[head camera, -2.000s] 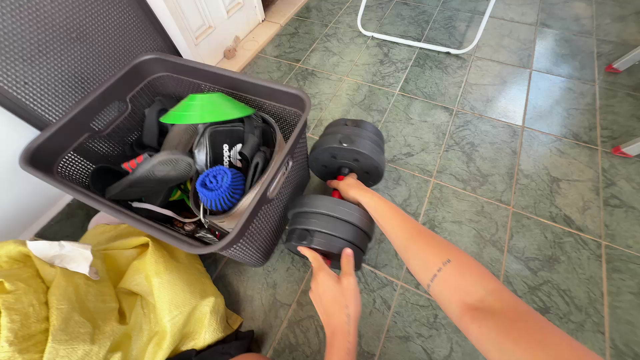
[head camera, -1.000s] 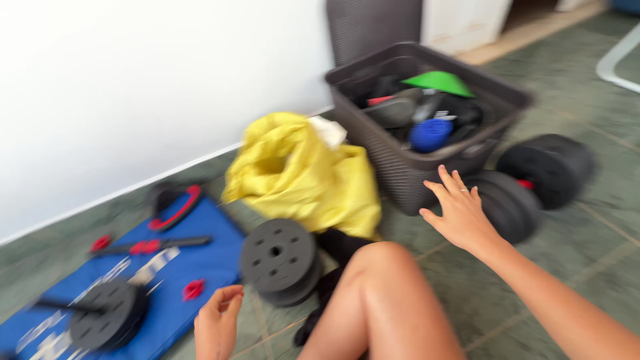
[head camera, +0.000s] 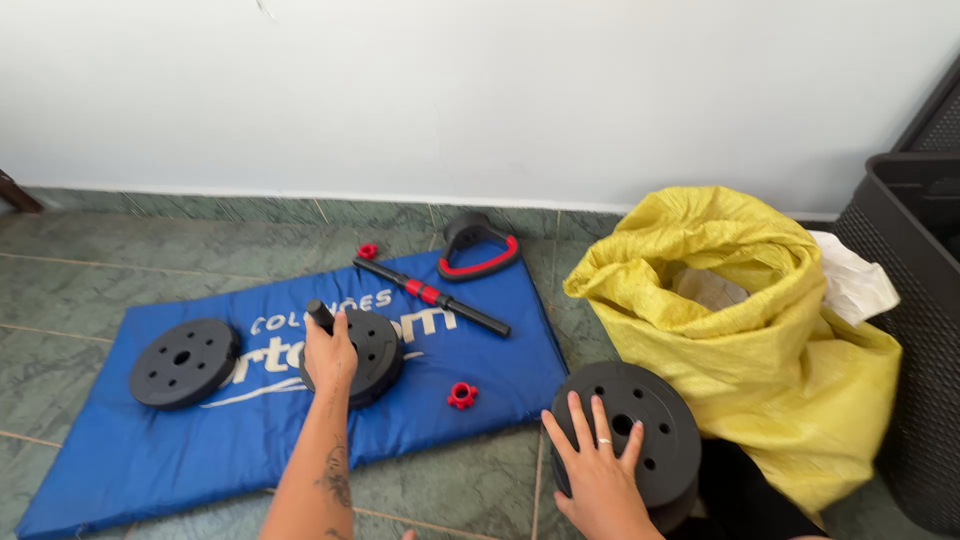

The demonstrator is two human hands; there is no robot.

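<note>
My left hand grips a black bar that stands up from a black weight plate on the blue mat. My right hand rests with fingers spread on top of stacked black weight plates on the floor. Another weight plate lies at the mat's left. A dumbbell bar with a red middle lies behind my left hand. Red star collars lie on the mat and near its back edge. A red and black kettlebell handle sits at the back right.
An open yellow woven sack stands to the right, with white material beside it. A dark plastic basket is at the right edge. The white wall runs behind the mat above green floor tiles.
The view has swung left from the basket and dumbbell to the mat. My left hand has taken hold of the bar. My right hand, raised near the basket a second ago, now lies on the stacked plates.
</note>
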